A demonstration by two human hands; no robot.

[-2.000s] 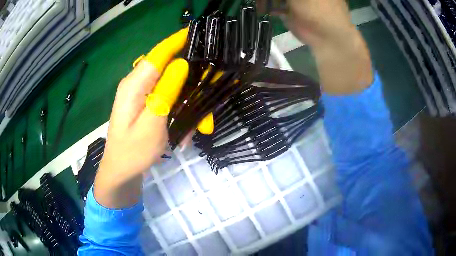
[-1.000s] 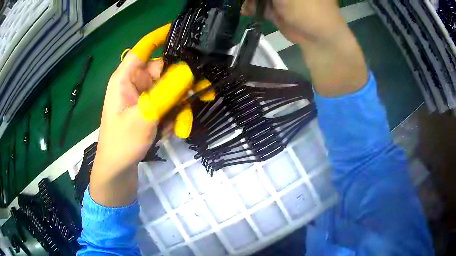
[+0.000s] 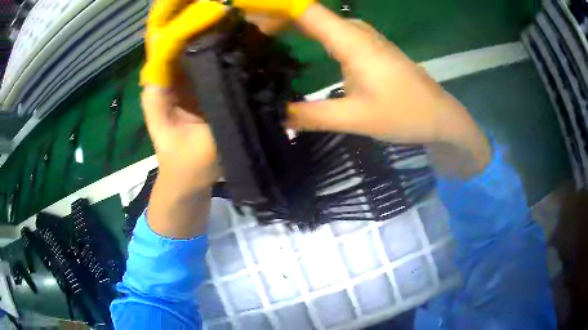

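A thick bundle of black cable assemblies (image 3: 235,122) is held up in front of me, upright and slightly tilted, blurred by motion. My left hand (image 3: 184,109), with yellow finger cots, grips its left side and top. My right hand (image 3: 374,90) is at its right side, with a yellow-covered finger over the top and the thumb against the side. Behind and below, more black assemblies (image 3: 380,187) lie overlapping in a row on the white compartment tray (image 3: 309,258). The bundle hides part of that row.
Loose thin black pieces (image 3: 114,106) lie on the green belt (image 3: 90,142) to the left. Dark piles (image 3: 61,258) lie at lower left. Stacked pale trays stand at upper left (image 3: 77,58) and right (image 3: 558,84). A pale rail (image 3: 480,58) runs behind the tray.
My right hand has come down and left onto the bundle, which is turned and now shows a broad dark side. My left hand has shifted slightly right. The tray sits slightly further right in view.
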